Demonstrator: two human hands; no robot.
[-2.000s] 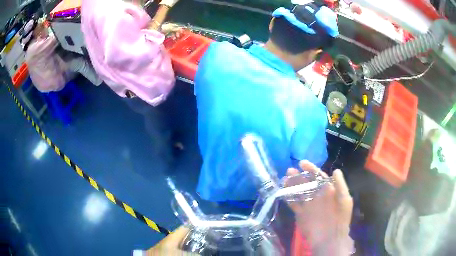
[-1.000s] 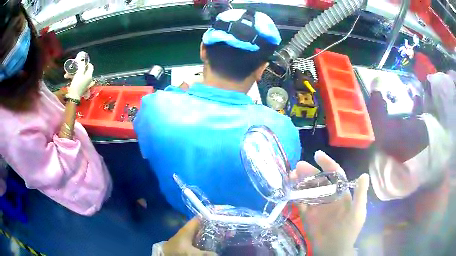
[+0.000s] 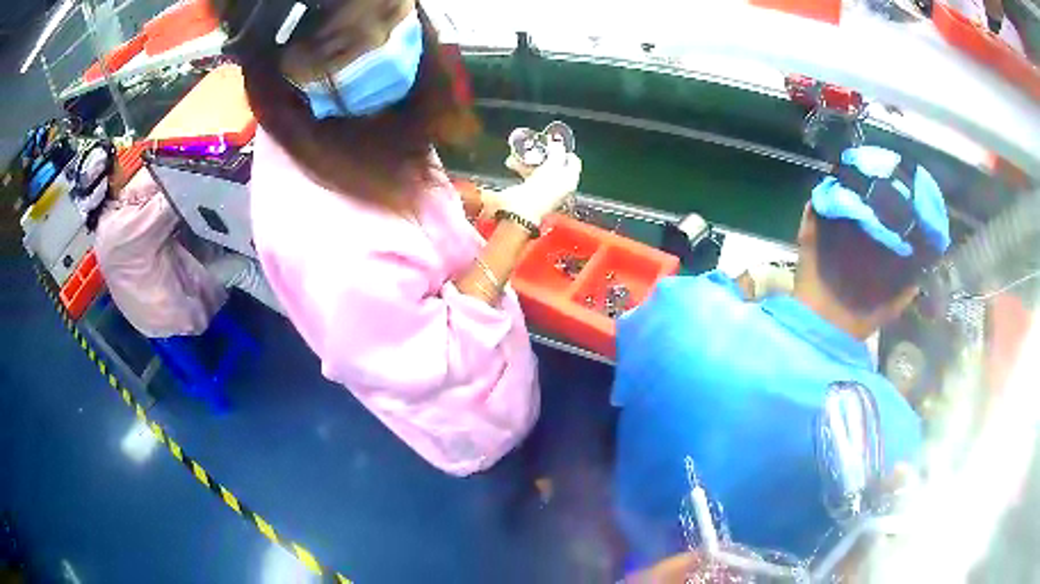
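A clear, glossy balloon-dog lamp (image 3: 850, 456) with whitish inner tubes is at the lower right, cut off by the bottom edge and unlit. My left hand (image 3: 673, 568) shows only as a small part at the bottom edge, against the lamp's lower left side; it appears to hold the lamp. My right hand is lost in the bright glare at the lower right, so its grip cannot be seen.
A person in blue (image 3: 753, 399) sits just beyond the lamp. A person in pink (image 3: 388, 297) holds small round clear parts (image 3: 542, 145). A red parts tray (image 3: 593, 280) lies on the bench. A blue stool (image 3: 205, 359) and yellow-black floor tape (image 3: 217, 491) are left.
The view has swung left, so the coworkers appear further right. The lamp now sits lower and further right in the picture. Glare now covers where my right hand was seen.
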